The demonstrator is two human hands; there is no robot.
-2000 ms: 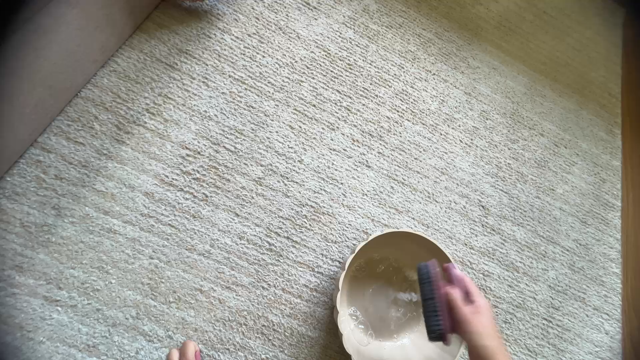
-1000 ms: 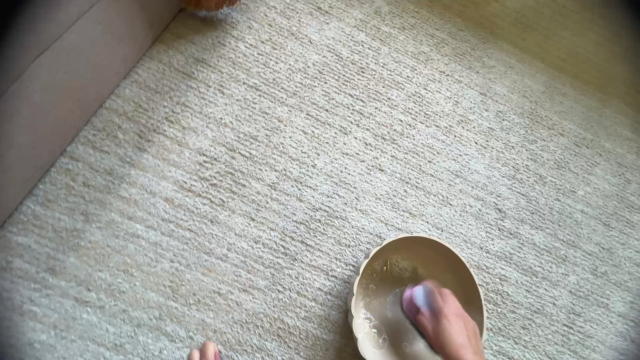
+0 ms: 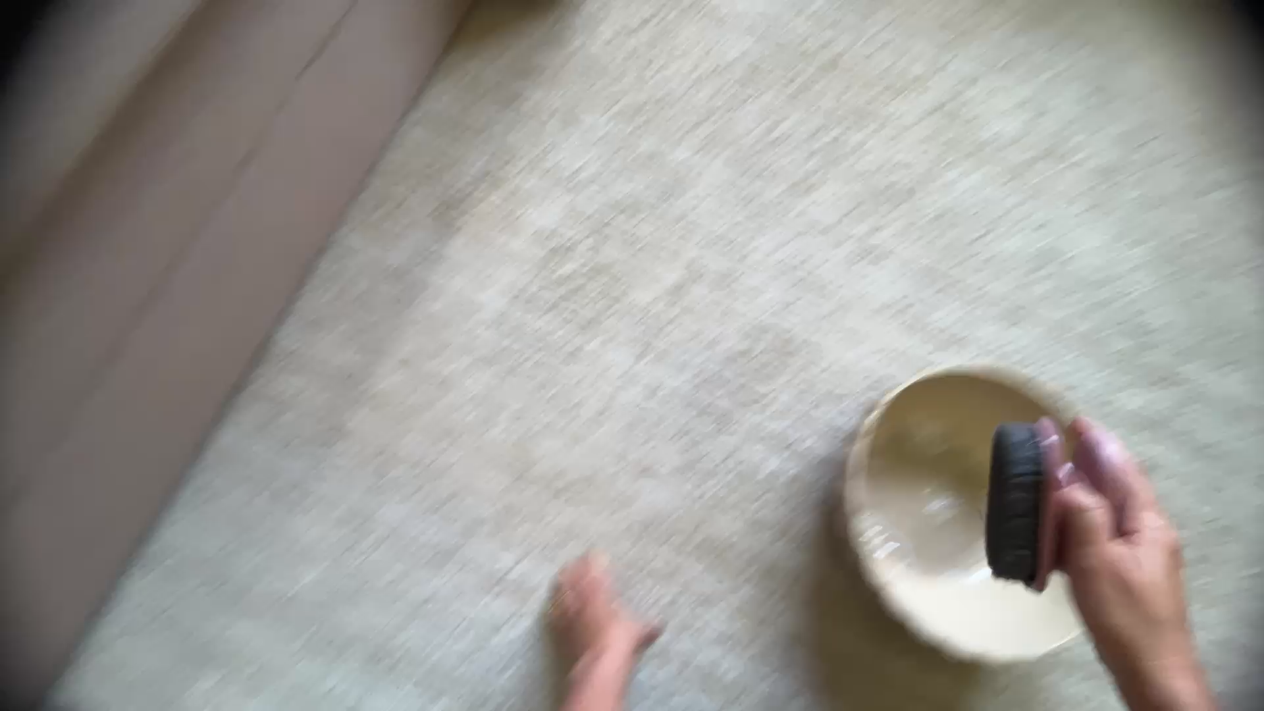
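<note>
My right hand [image 3: 1121,538] grips a scrub brush [image 3: 1019,506] with dark bristles and a reddish back, its bristles facing left. It is over the right side of a cream bowl [image 3: 874,548] with a scalloped rim. Shiny liquid shows in the bowl, which stands on the light textured carpet [image 3: 642,346]. To the left of the bowl, my left hand [image 3: 592,612] is on or just over the carpet, blurred, thumb spread from the fingers and nothing seen in it.
A taupe upholstered furniture side [image 3: 237,227], likely a sofa, runs diagonally along the left of the carpet. Part of a dark brownish thing [image 3: 513,8] shows at the top edge, too blurred to name.
The brush, low inside the bowl under my right hand one second ago, is now raised with its bristles in sight. More of my left hand has come into view. The view has shifted.
</note>
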